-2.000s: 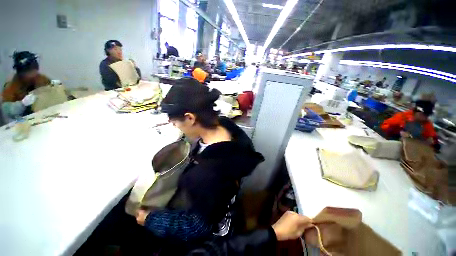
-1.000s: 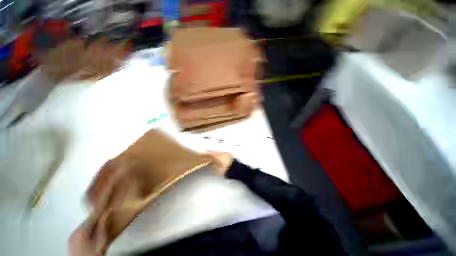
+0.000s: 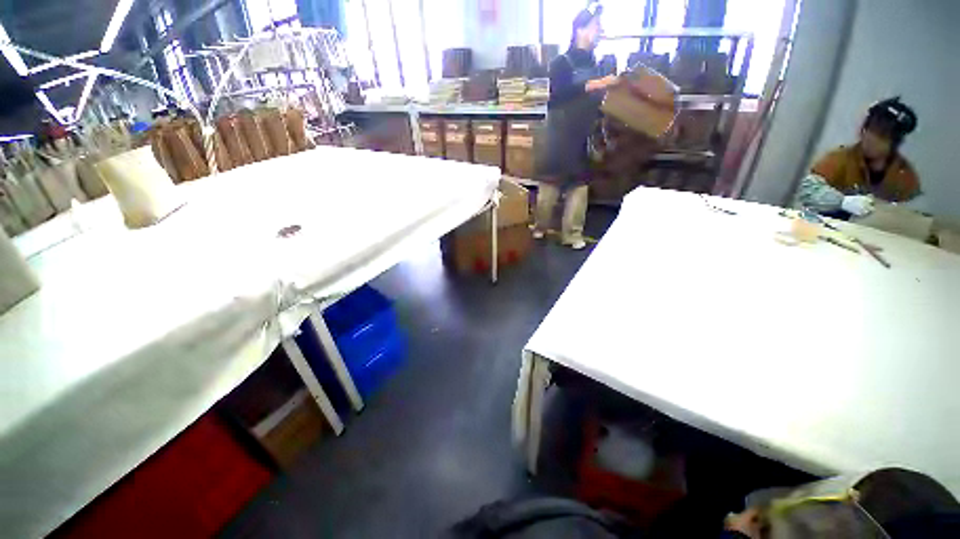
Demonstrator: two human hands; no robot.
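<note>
Neither of my hands can be made out. The nearest thing is a white-covered table (image 3: 726,326) on the right. At the bottom right edge, a grey-beige bag piece (image 3: 826,518) with a yellow edge is cut off by the frame. Bare fingers touch its left side; they look like another person's, but the arm is hidden. A dark brown rounded shape lies beside it. A dark, cut-off shape at the bottom middle cannot be identified.
Another white-covered table (image 3: 390,211) stands left, with a beige bag (image 3: 139,187) on it. Blue crates (image 3: 363,342) and a red crate (image 3: 174,490) are below. A standing person (image 3: 568,126) holds a brown bag; a gloved person (image 3: 868,168) sits right. Dark floor (image 3: 442,368) runs between.
The view has swung from the brown bag piece, held by both my hands over a table, to other tables and an aisle. My hands and that piece have left the picture.
</note>
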